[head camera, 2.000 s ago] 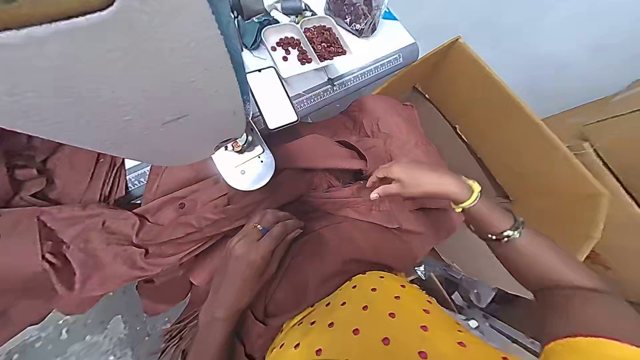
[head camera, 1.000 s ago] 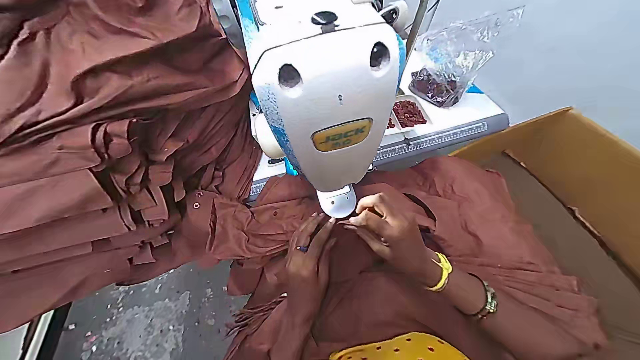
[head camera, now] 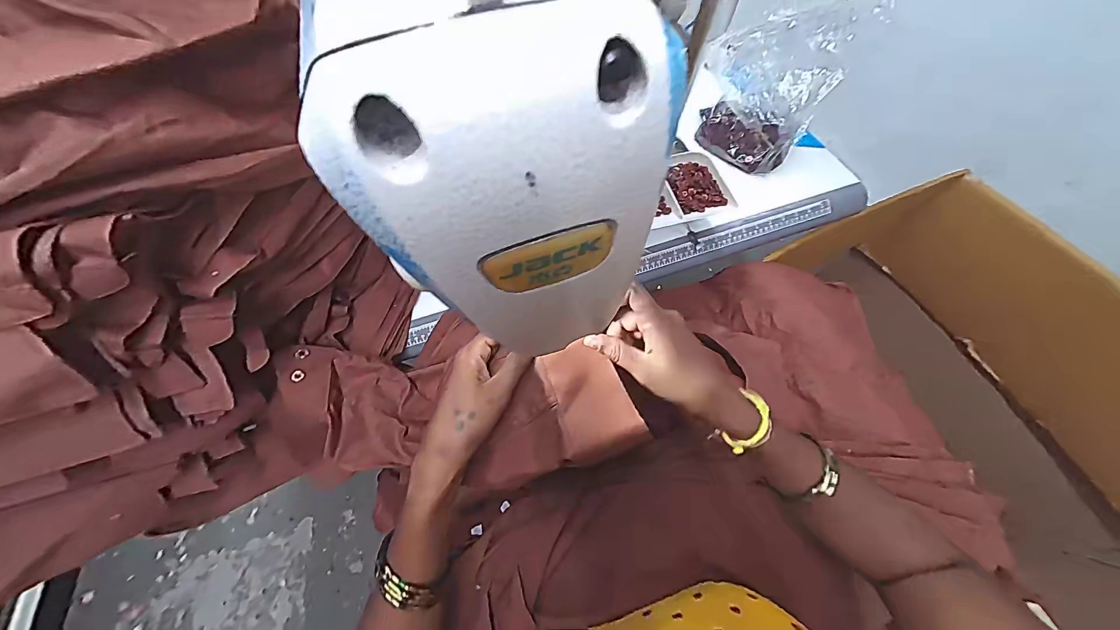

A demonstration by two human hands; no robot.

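A reddish-brown garment [head camera: 604, 411] lies under the head of a white Jack sewing machine [head camera: 490, 157] and over my lap. My left hand [head camera: 481, 385] grips the cloth at the lower left of the machine head, its fingertips partly hidden by the head. On the right side, my right hand [head camera: 656, 350] pinches the edge of a lighter folded piece of the same garment between thumb and fingers. The machine head hides the needle area. Two small buttons [head camera: 299, 366] show on the cloth left of my left hand.
A large pile of brown garments [head camera: 131, 332] fills the left side. Behind the machine, a white divided tray [head camera: 728, 203] holds dark red buttons, beside a clear plastic bag [head camera: 752, 131] of more. An open cardboard box [head camera: 1006, 271] stands at the right.
My left hand has risen from the cloth in my lap to the machine head. My right hand has moved from the garment right of the machine to the head's lower edge. The view has shifted strongly.
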